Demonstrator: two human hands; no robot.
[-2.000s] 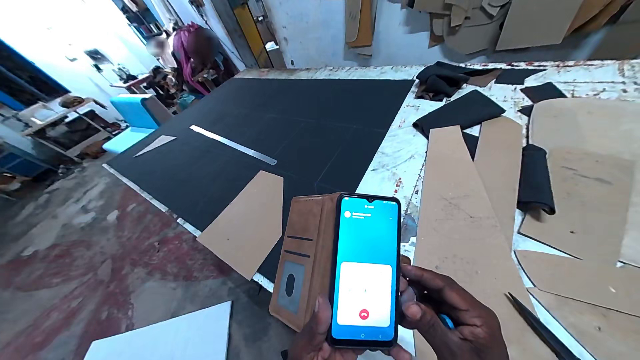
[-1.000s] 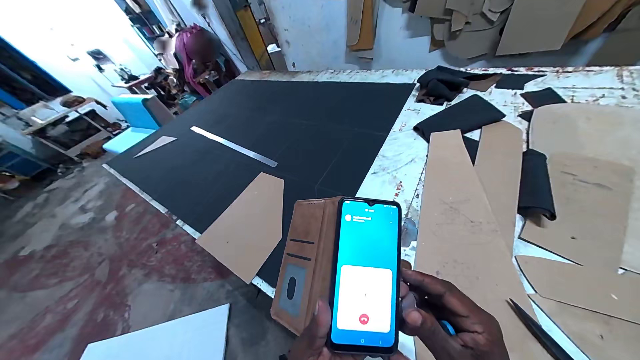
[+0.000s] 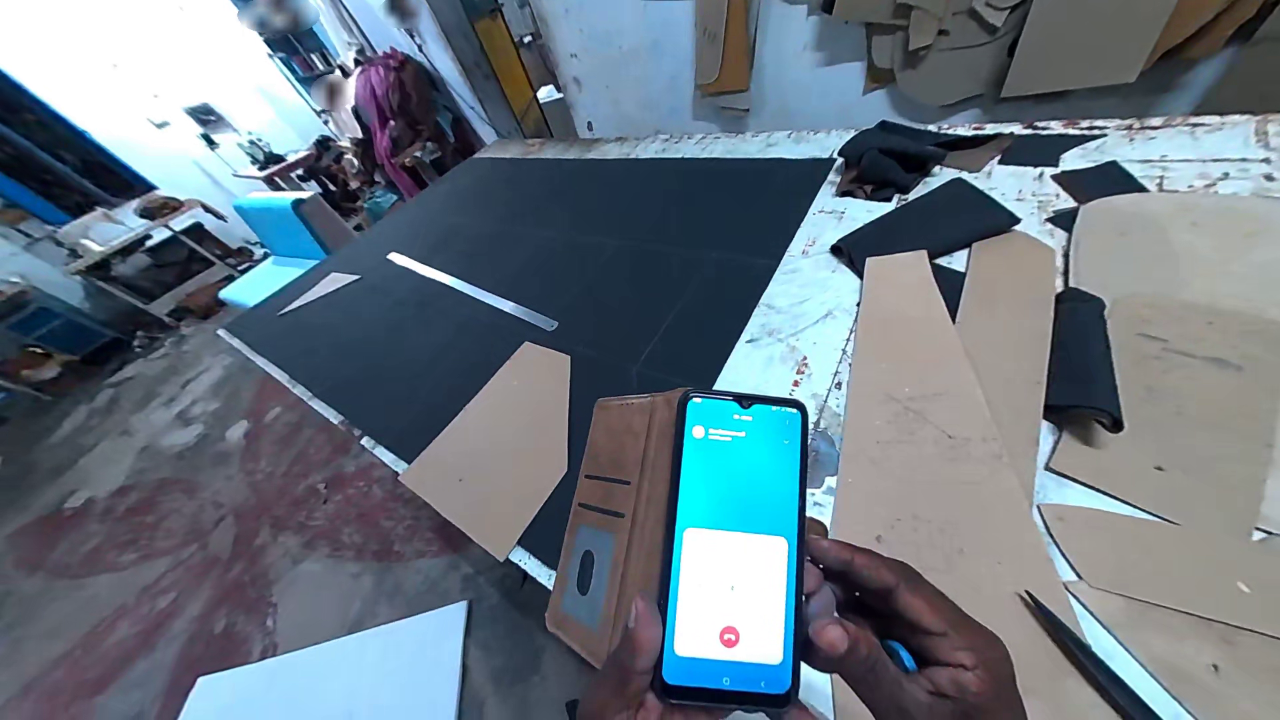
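Observation:
A smartphone (image 3: 735, 550) in a brown leather wallet case (image 3: 625, 520), its flap folded out to the left, stands upright at the lower centre with its screen lit blue and white. My left hand (image 3: 630, 665) grips it from below, thumb at the left edge. At the phone's right edge is my right hand (image 3: 900, 625), fingers bent, with a small blue object (image 3: 899, 656) partly hidden in it; whether it grips the phone too, I cannot tell. Beyond lies a black sheet (image 3: 620, 230) with a steel ruler (image 3: 470, 290) and a cardboard pattern piece (image 3: 500, 440) on it.
More cardboard patterns (image 3: 930, 430) and folded black material (image 3: 930, 225) cover the table's right side. Black-bladed shears (image 3: 1085, 655) lie at the lower right. A white board (image 3: 340, 670) is at the lower left. A person in purple (image 3: 390, 110) is far back, near a blue chair (image 3: 280, 235).

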